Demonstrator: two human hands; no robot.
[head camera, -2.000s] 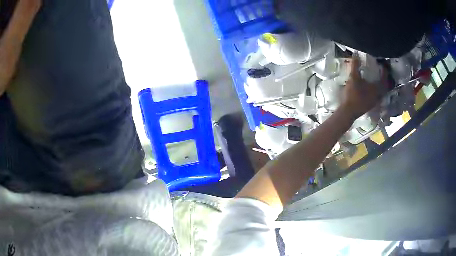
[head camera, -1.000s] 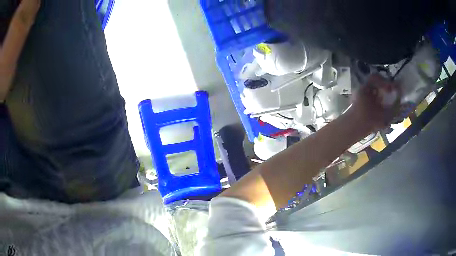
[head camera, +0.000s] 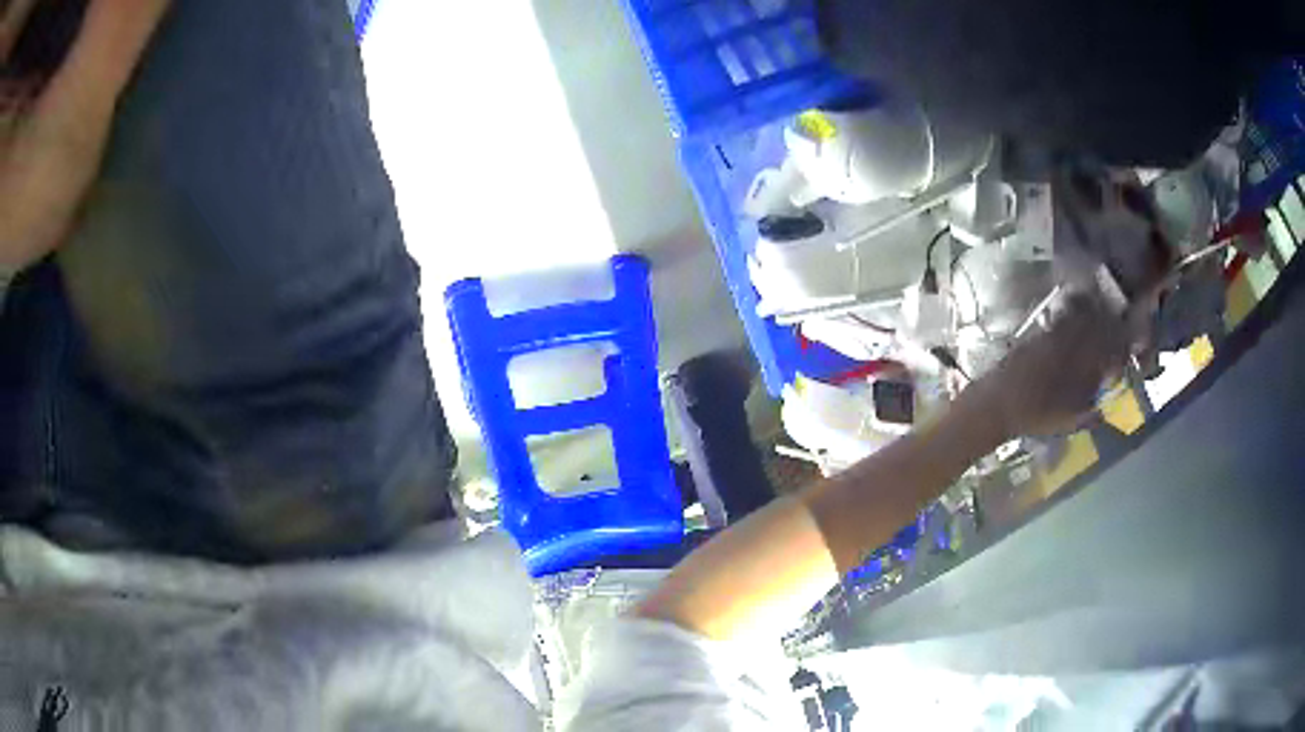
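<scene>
Several white dome cameras (head camera: 895, 150) with thin white antennas, black cables and a few red pieces lie piled in a blue crate (head camera: 733, 265) at the right. My right hand (head camera: 1095, 336) reaches over the far side of the pile, among the white units. It is blurred and its fingertips are partly hidden, so its grip is unclear. My left hand (head camera: 57, 179) is at the upper left edge beside the dark jeans, cut off by the picture's edge. Its fingers and any object in it cannot be made out.
A blue step stool (head camera: 573, 415) is on the pale floor left of the crate. Another blue slatted crate (head camera: 744, 57) is at the top. A large dark shape covers the upper right. A curved grey surface (head camera: 1131, 529) with a dark edge borders the lower right.
My right hand first moved right with a white unit moving near it, then moved slightly down-left over the pile. The stool and crate shifted right in the picture as the view moved.
</scene>
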